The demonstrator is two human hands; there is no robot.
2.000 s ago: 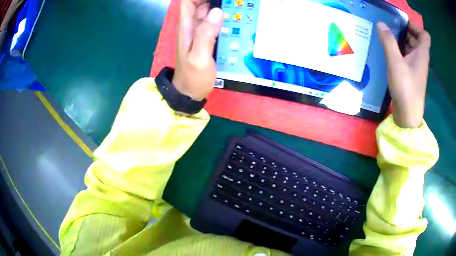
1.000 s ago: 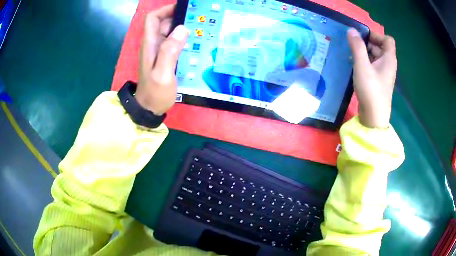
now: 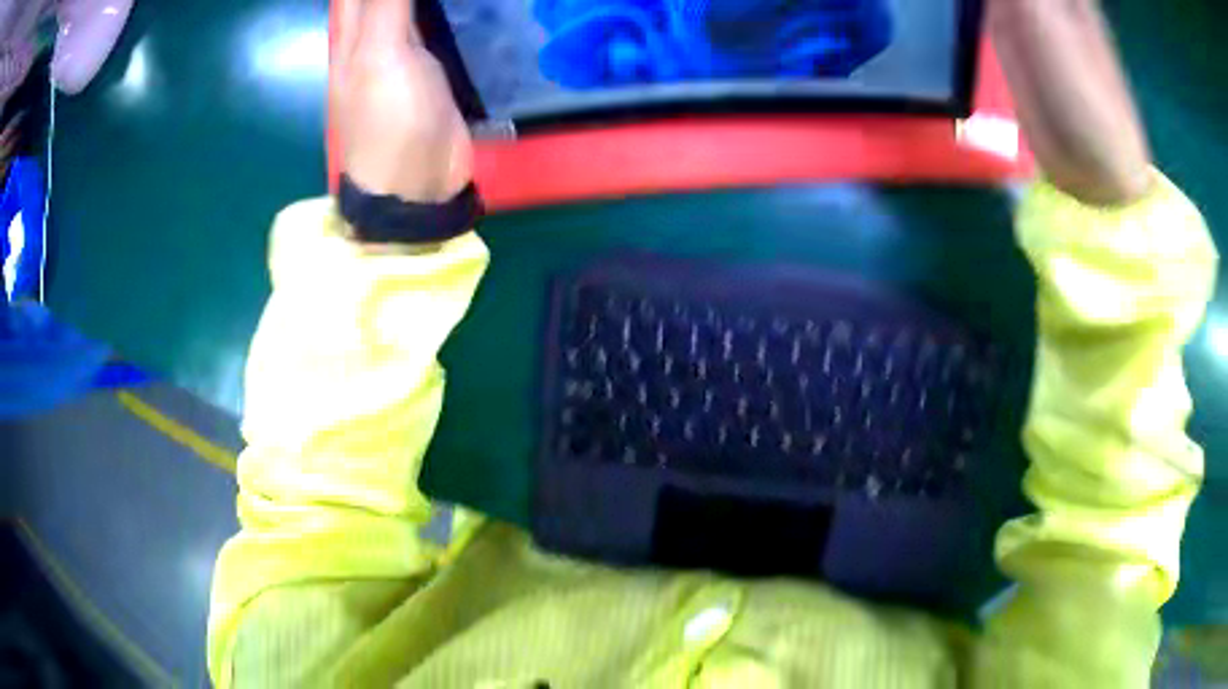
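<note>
The tablet (image 3: 727, 97) is cut off by the top edge; the lower part of its lit screen shows a blue swirl wallpaper. It is over the red pad (image 3: 754, 151). My left hand (image 3: 401, 115), with a black wrist band, is at the tablet's left side. My right hand (image 3: 1071, 101) is at its right side, blurred. The fingers of both hands are cut off by the top edge, so their grip is hidden. The detachable keyboard (image 3: 774, 384) lies on the green bench below the pad, blurred, with its dark touchpad towards me.
The green bench (image 3: 175, 202) extends to the left. At the upper left are another person's hand (image 3: 92, 41) and blue cloth (image 3: 47, 361). Grey floor (image 3: 115, 512) with a yellow line shows at the lower left.
The view has shifted, so the tablet and hands sit higher and are partly cut off. The white window seen earlier is not in the visible part of the screen. Another person's hand has appeared.
</note>
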